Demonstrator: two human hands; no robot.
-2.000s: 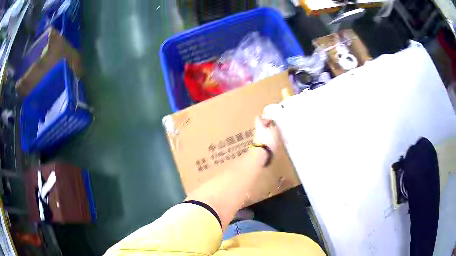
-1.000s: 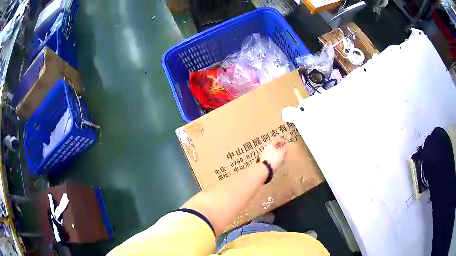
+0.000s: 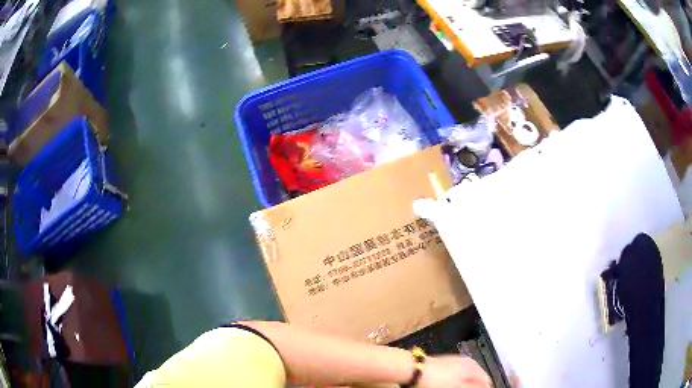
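Note:
My left hand (image 3: 455,372) is at the bottom of the head view, low beside the left edge of the white-covered pressing table (image 3: 561,227). It is blurred and partly cut off by the frame, so its fingers cannot be made out. A bracelet is on the wrist. My right hand is out of the picture. The brown carton (image 3: 364,250) with printed characters stands against the table's left edge, above my left forearm. The black padded arm (image 3: 642,303) is raised over the table at the right.
A blue plastic basket (image 3: 246,144) behind the carton holds clear bags and a red item. A small box (image 3: 542,112) with white rolls stands by the table's far-left corner. Another blue basket (image 3: 106,198) and a dark brown box (image 3: 95,326) stand left across the green floor (image 3: 182,250).
My left hand has moved off the carton's printed face, down and right to the near part of the table's left edge. The view has shifted slightly.

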